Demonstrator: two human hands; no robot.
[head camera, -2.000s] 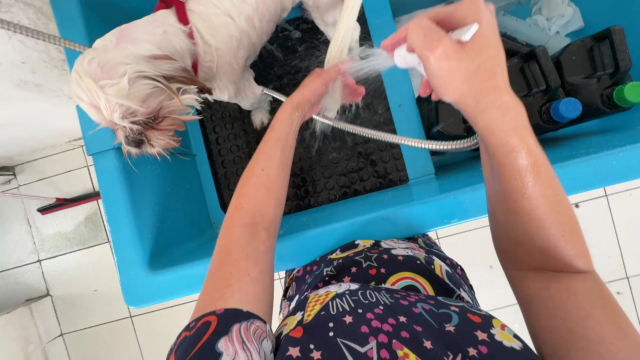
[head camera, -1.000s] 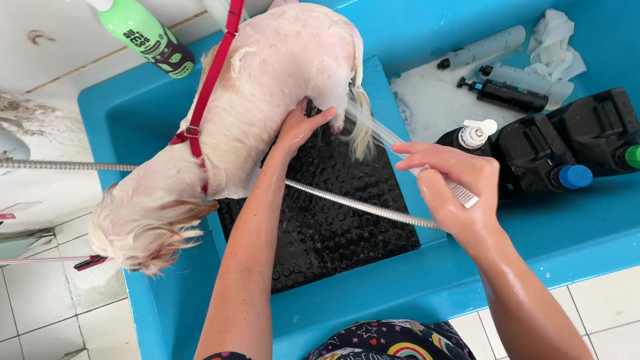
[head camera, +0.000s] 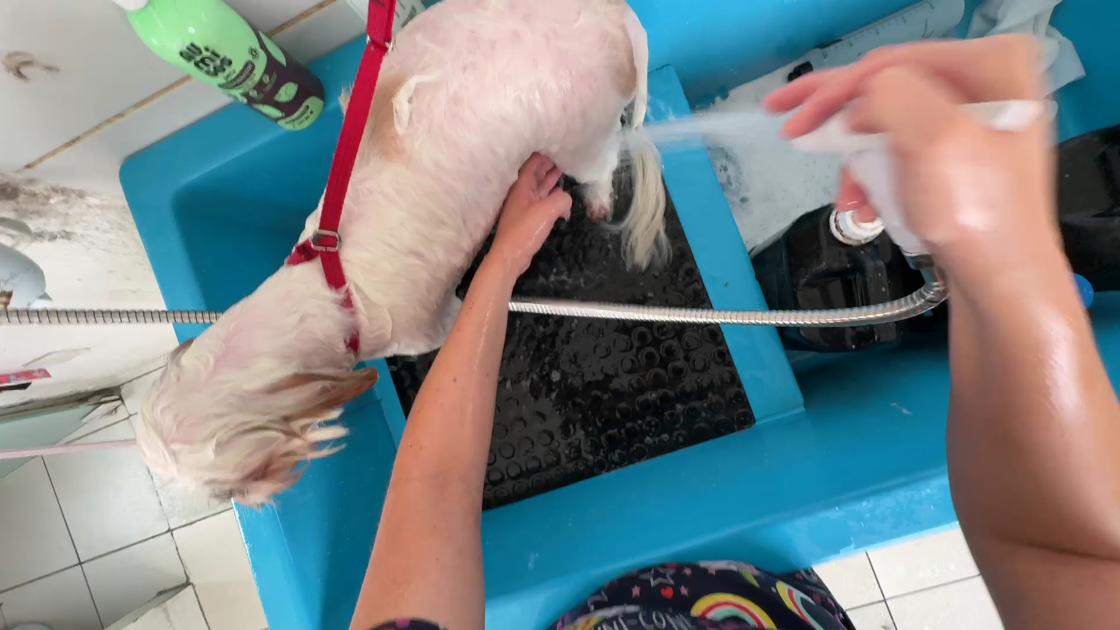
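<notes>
A wet white dog (head camera: 455, 114) wearing a red harness (head camera: 346, 157) stands in the blue tub, head low over its left side. My left hand (head camera: 534, 206) reaches under the dog's belly near the hind leg, fingers partly hidden by the body. Blurred by motion, my right hand (head camera: 927, 131) grips a white spray nozzle (head camera: 875, 166). Water streams from it leftward onto the dog's rear, beside the wet tail (head camera: 646, 201). A metal shower hose (head camera: 700, 313) runs from the nozzle, passing beyond my left forearm, to the left edge.
Black rubber matting (head camera: 612, 376) lines the raised middle of the blue tub (head camera: 682, 490). Black jugs (head camera: 840, 280) stand on the right, near a clear bottle (head camera: 892, 35) and a white cloth (head camera: 1032, 26). A green bottle (head camera: 227, 61) is at the upper left.
My left hand has gone from the tail, where it was two seconds ago, to under the belly. The nozzle has risen from its place one second ago. The view is now closer to the dog.
</notes>
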